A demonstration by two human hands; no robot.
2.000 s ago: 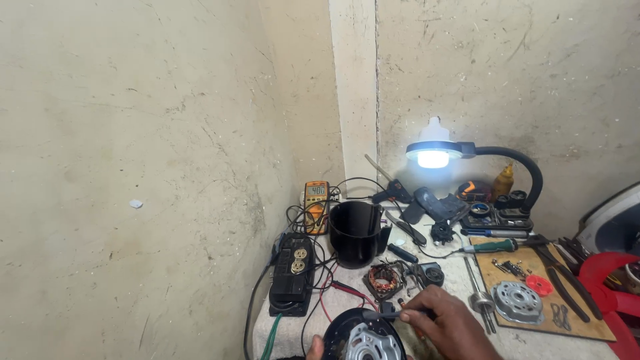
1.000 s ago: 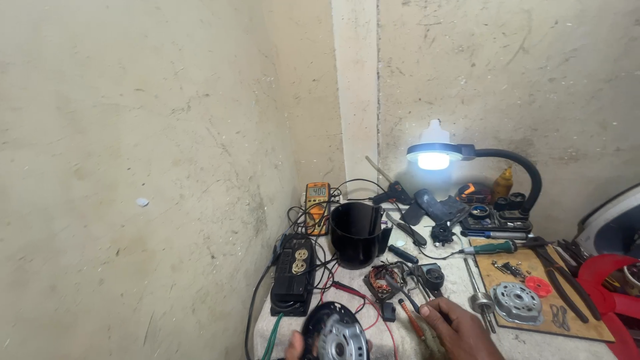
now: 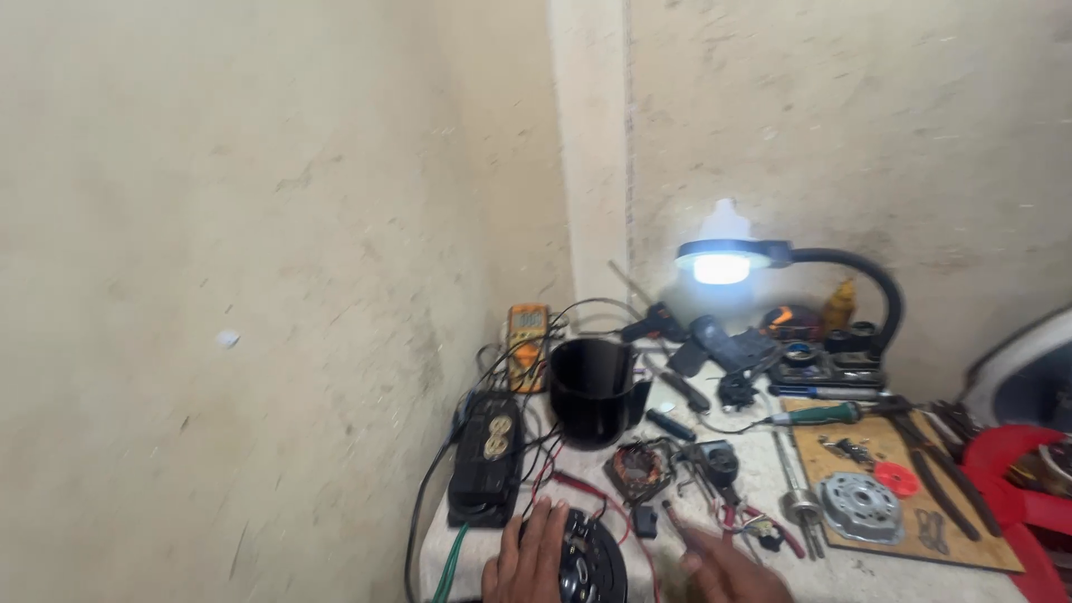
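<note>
My left hand (image 3: 526,557) lies with its fingers together over the left part of a round black motor housing (image 3: 593,559) at the bottom edge. Right of it, my right hand (image 3: 729,569) has a thin tool (image 3: 675,517), perhaps a screwdriver, between its fingers; blur hides its exact kind. A small black block (image 3: 645,521) sits between the two hands. Just beyond are a copper-wound stator (image 3: 639,471) and a grey and black motor part (image 3: 717,462). A red test lead (image 3: 586,486) runs past the housing.
A black power strip (image 3: 486,461), an orange multimeter (image 3: 528,347) and a black cylindrical container (image 3: 590,394) stand behind. A lit lamp (image 3: 722,266) arches over several tools. On the right, a wooden board (image 3: 946,548) bears a metal end cover (image 3: 863,507), pliers (image 3: 938,477) and a red disc (image 3: 896,480).
The round housing, tilted up in my left hand a second ago, now lies lower and flatter under that hand. My right hand has moved down, away from the stator.
</note>
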